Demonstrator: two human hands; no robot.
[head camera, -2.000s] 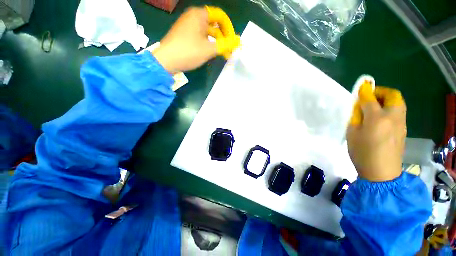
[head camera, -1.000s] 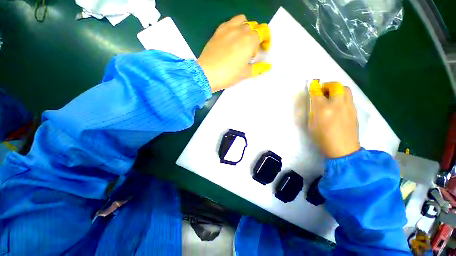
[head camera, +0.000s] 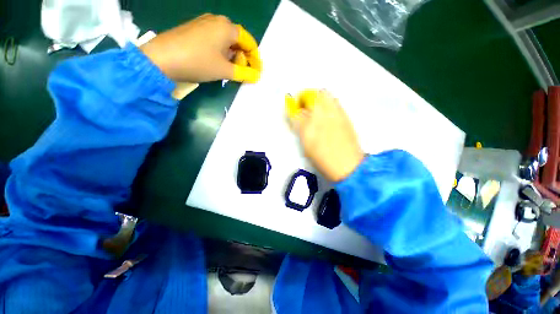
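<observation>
My left hand (head camera: 206, 52), with yellow finger cots, is over the upper left edge of the white foam sheet (head camera: 368, 116), its thumb and forefinger tips close together; whether they pinch anything cannot be told. My right hand (head camera: 322, 126), slightly blurred, is over the middle of the sheet with cot-covered fingers bunched; any small piece between them cannot be made out. Black watch cases lie in a row near the sheet's lower edge: one dark-faced (head camera: 253, 172), one with a bright white face (head camera: 301, 190), and one (head camera: 329, 209) partly behind my right sleeve.
A cream pad (head camera: 185, 90) shows partly beneath my left wrist on the green bench. A crumpled white cloth (head camera: 83, 21) lies at the upper left. A clear plastic bag (head camera: 374, 21) lies beyond the sheet. Red trays (head camera: 548, 147) and a grey surface with small parts are at the right.
Against one second ago, both hands show further left, and the right fingertips are nearer the left hand. The view has shifted too. The right sleeve now covers more of the row's right end.
</observation>
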